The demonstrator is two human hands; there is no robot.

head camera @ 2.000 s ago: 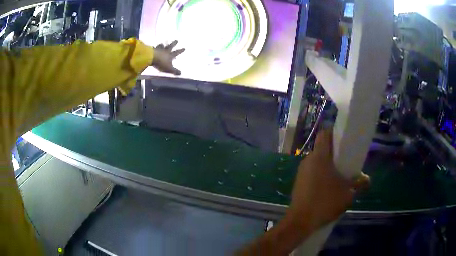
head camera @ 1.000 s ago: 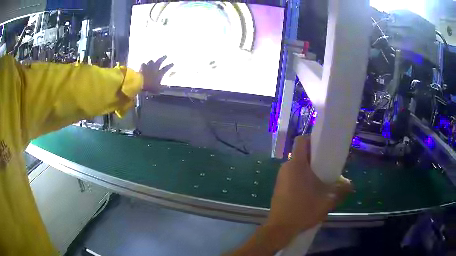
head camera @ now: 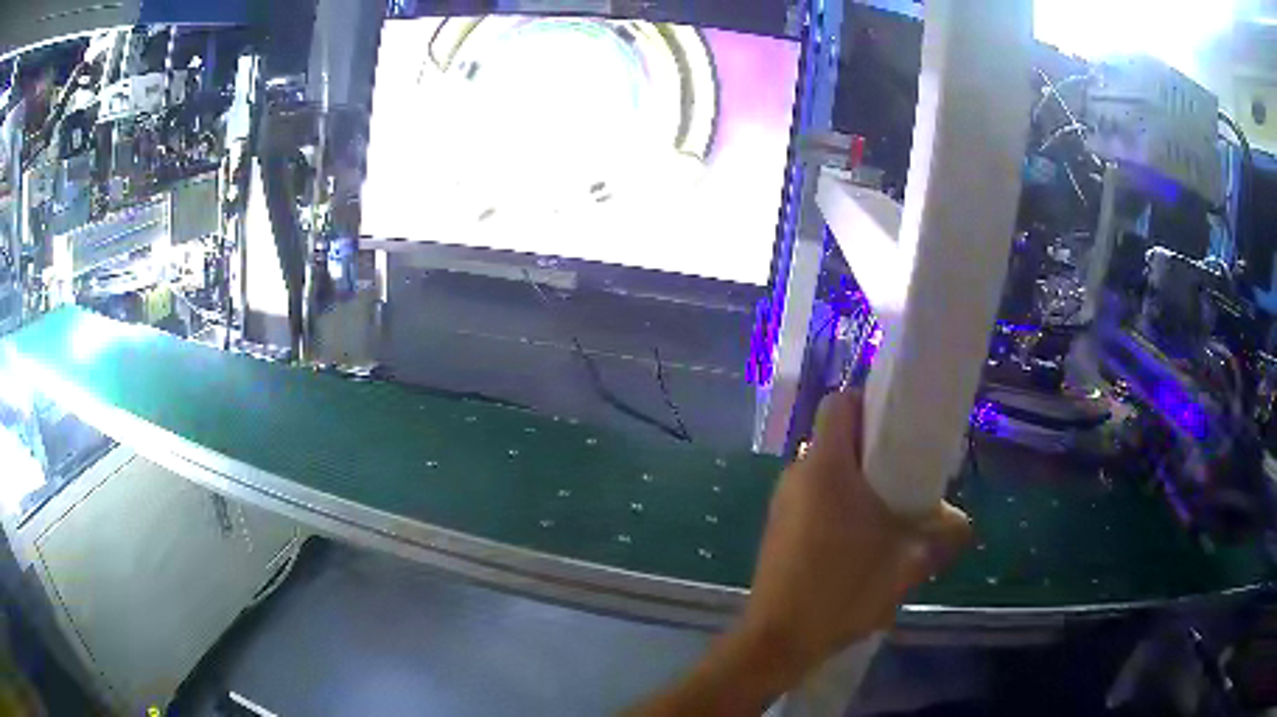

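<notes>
My right hand [head camera: 829, 553] is closed around the white upright frame post [head camera: 952, 252], thumb on its left side and fingertips showing on its right. My left hand is not in view. Behind and below the hand runs the green conveyor belt [head camera: 378, 434], with tiny pale parts [head camera: 637, 507] spaced out on it. The parts are too small to identify. The inspection monitor [head camera: 560, 154] stands behind the belt, washed out white with part of a ring and a pink area at the right.
Machinery with a purple-blue glow [head camera: 1176, 406] stands behind the belt at right; more machinery [head camera: 126, 252] is at left. The silver belt rail [head camera: 462, 553] crosses the front. A cream cabinet [head camera: 154, 546] is below left. A yellow blur shows at the bottom left corner.
Another person's yellow-sleeved arm and hand, earlier in front of the monitor, are gone from there. The post and my right hand have moved left in view, still gripping. The monitor picture looks whiter.
</notes>
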